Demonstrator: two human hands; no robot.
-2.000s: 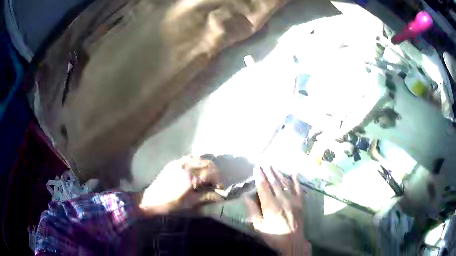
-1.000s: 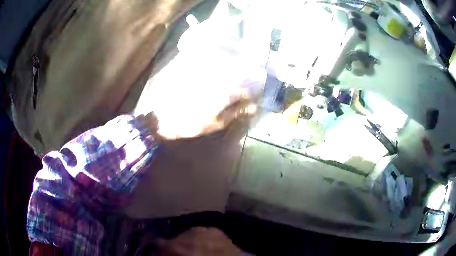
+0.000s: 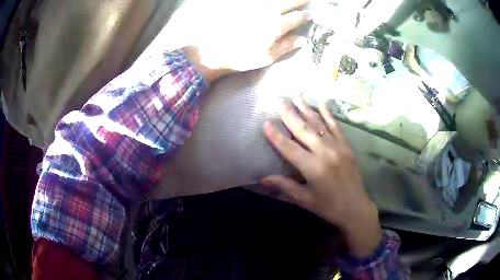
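A fine-ribbed grey-beige cloth [image 3: 227, 134] lies flat over the front of the machine bed, between my two hands. My left hand [image 3: 246, 35] is stretched forward at the top, beside the needle area, and is washed out by glare; its fingers point right and its palm rests on the cloth. My right hand [image 3: 320, 153] lies palm down on the cloth's right part with its fingers spread, and wears a ring. The needle area [image 3: 320, 41] shows small dark metal parts just right of my left fingertips. Whether a label is there cannot be seen.
Brown cloth [image 3: 68, 60] is heaped at the upper left. Dark thread snips or tweezers [image 3: 437, 104] lie above a box of white labels [image 3: 454, 174] on the right. Small purple-black pieces [image 3: 393, 52] lie right of the needle. A small framed rectangle [image 3: 486, 213] is at the right table edge.
My left hand has moved further forward and right, towards the needle. My right hand, off the work a second ago, is now on the ribbed cloth. The view has shifted down the bed.
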